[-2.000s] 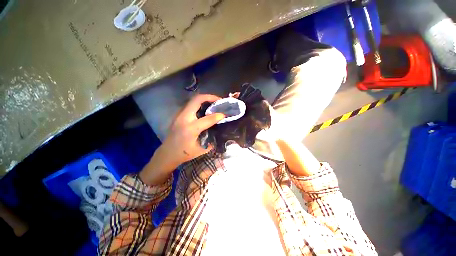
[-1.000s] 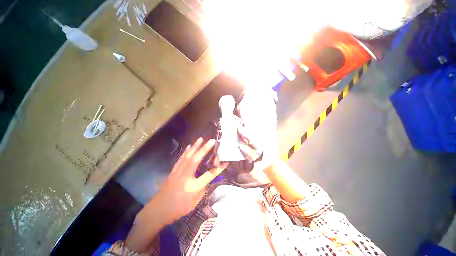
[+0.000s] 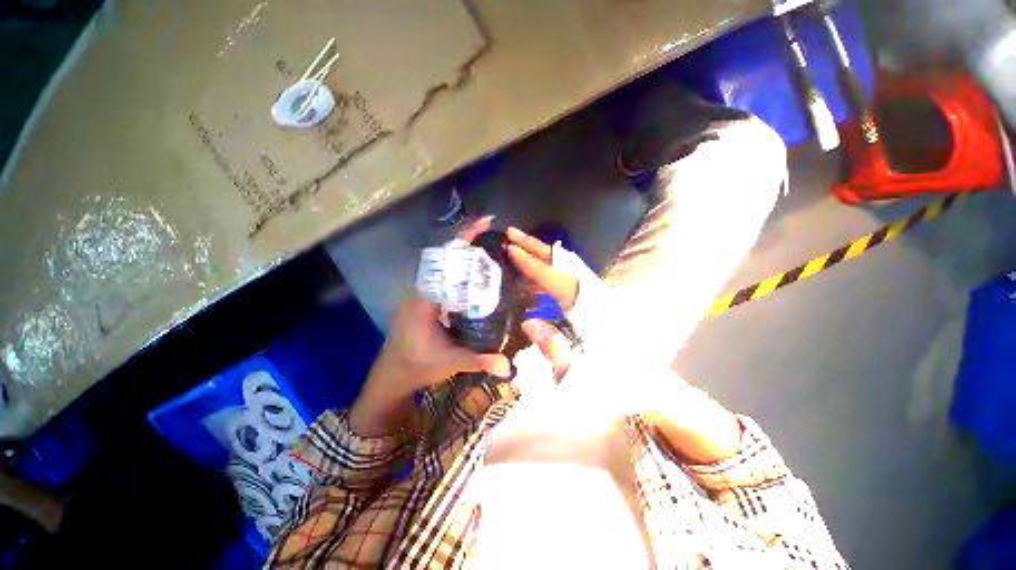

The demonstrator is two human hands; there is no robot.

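A round unit (image 3: 459, 281) with a shiny pale, clear-looking face and a black body is held over the lap, its face turned up and to the left. My left hand (image 3: 429, 345), bare, grips it from the left and below. My right hand (image 3: 557, 295), in a white glove with bare fingertips, has its fingers at the unit's right side; its palm is washed out by glare. Whether cabling hangs from the unit cannot be told.
A small white dish (image 3: 303, 102) with thin sticks lies on the tan bench (image 3: 167, 167). A blue bin (image 3: 206, 403) at the lower left holds white rings (image 3: 265, 429). A red stool (image 3: 930, 139), striped floor tape (image 3: 836, 256) and blue bins (image 3: 992, 367) are at the right.
One second ago my left hand was spread open beside the glaring workpiece; now it is closed around the unit. The glare has shrunk and the view has shifted, bringing the ring bin back into view.
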